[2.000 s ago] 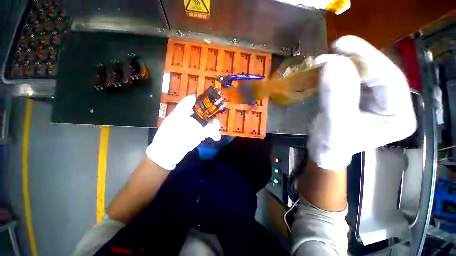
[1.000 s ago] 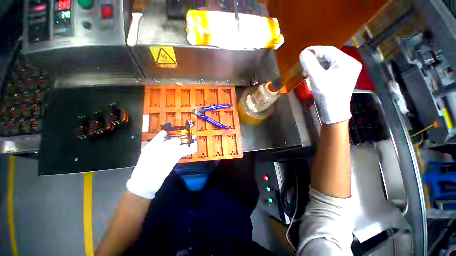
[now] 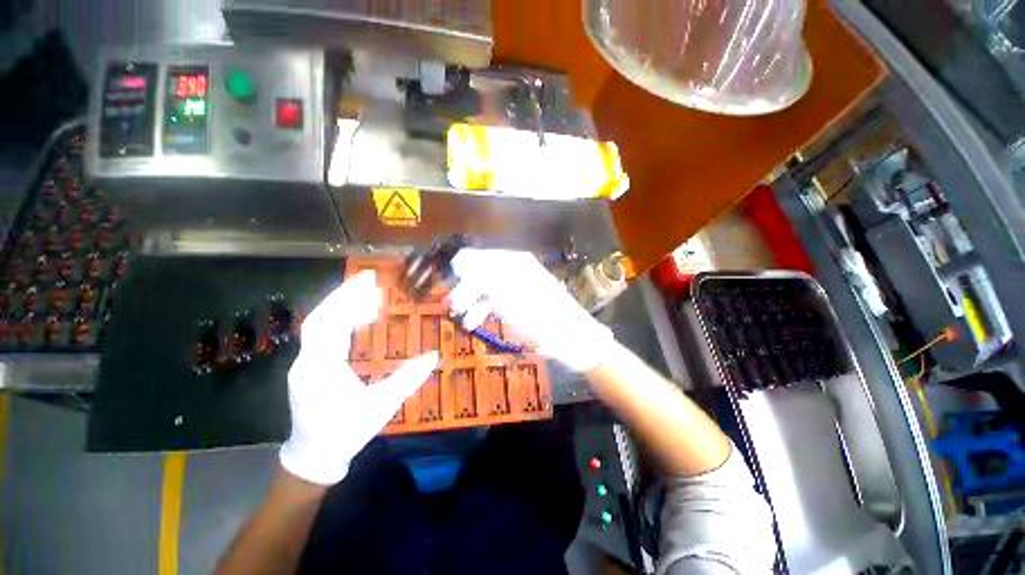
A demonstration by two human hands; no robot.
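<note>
My right hand [image 3: 523,301], in a white glove, holds a dark wound coil [image 3: 431,267] above the upper left part of the orange fixture tray [image 3: 489,391]. The coil is blurred. My left hand [image 3: 343,382], also gloved, has thumb and fingers apart with nothing between them, at the tray's left side. Blue-handled side cutters [image 3: 496,339] lie on the tray, partly hidden by my right hand. Several wound coils [image 3: 243,337] stand in a row on the dark mat [image 3: 169,393]. The flux jar [image 3: 601,281] is right of the tray, partly hidden by my right hand.
The steel machine's control panel [image 3: 242,152] is behind the mat. A white roll with yellow tape [image 3: 537,163] lies on its ledge. A clear hood [image 3: 708,45] hangs above right. Coil trays stand at the left [image 3: 133,245] and right [image 3: 826,421].
The coil has passed from my left hand to my right hand. My right hand has moved left from beyond the jar to over the tray. My left hand has opened. The view has shifted.
</note>
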